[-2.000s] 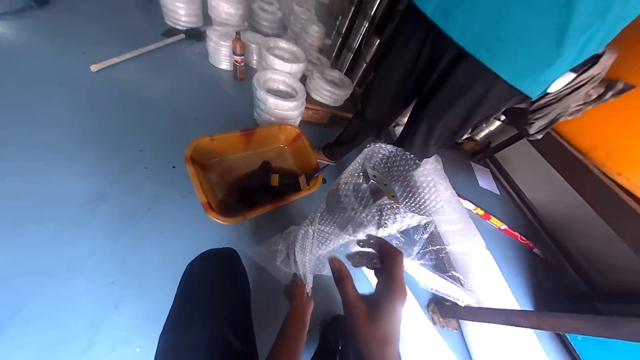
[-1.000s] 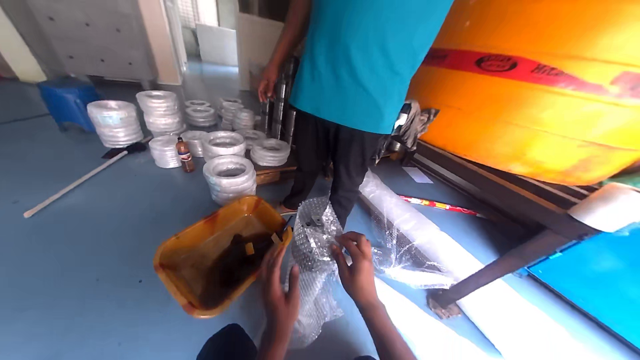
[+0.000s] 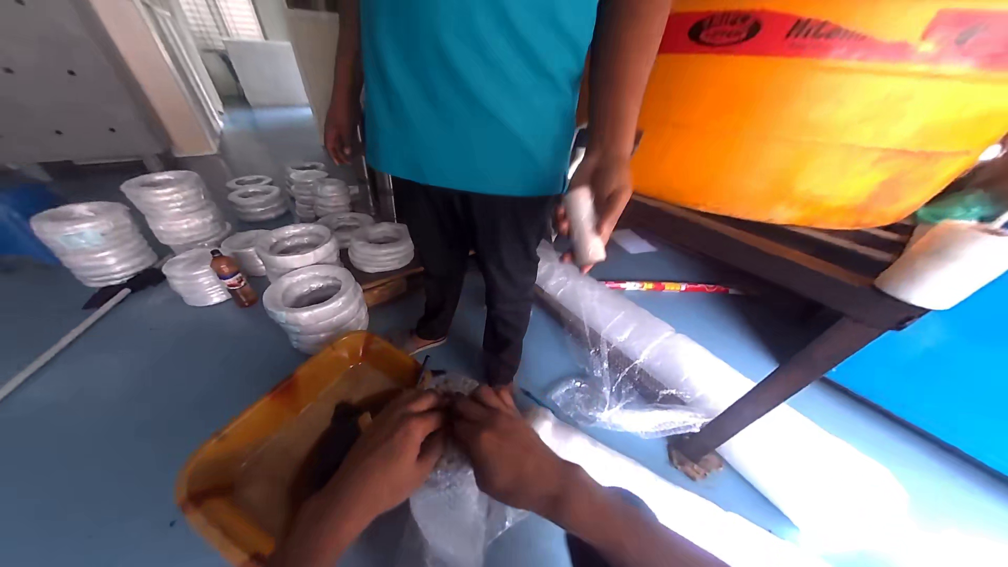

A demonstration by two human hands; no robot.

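Both hands meet at the top of a bundle of bubble wrap [image 3: 450, 504] low in the middle of the head view. My left hand [image 3: 405, 441] has its fingers curled on the wrap's top from the left. From the right, my right hand [image 3: 504, 449] pinches the same spot, its fingertips nearly touching the left ones. What lies inside the wrap is hidden by the hands. Beside my left forearm sits an orange plastic tray [image 3: 260, 441] with a dark object [image 3: 335, 441] in it.
A person in a teal shirt [image 3: 476, 94] stands just ahead, a small white roll [image 3: 584, 224] in one hand. Wrapped coils [image 3: 315, 307] and a brown bottle [image 3: 234, 279] stand at left. A metal frame leg [image 3: 780, 386], clear film [image 3: 630, 402] and long white rolls [image 3: 803, 457] are at right.
My hands, apart one second ago, have come together on the top of the wrap. The standing person now shows a white roll in one hand. The view has tilted up from two seconds ago.
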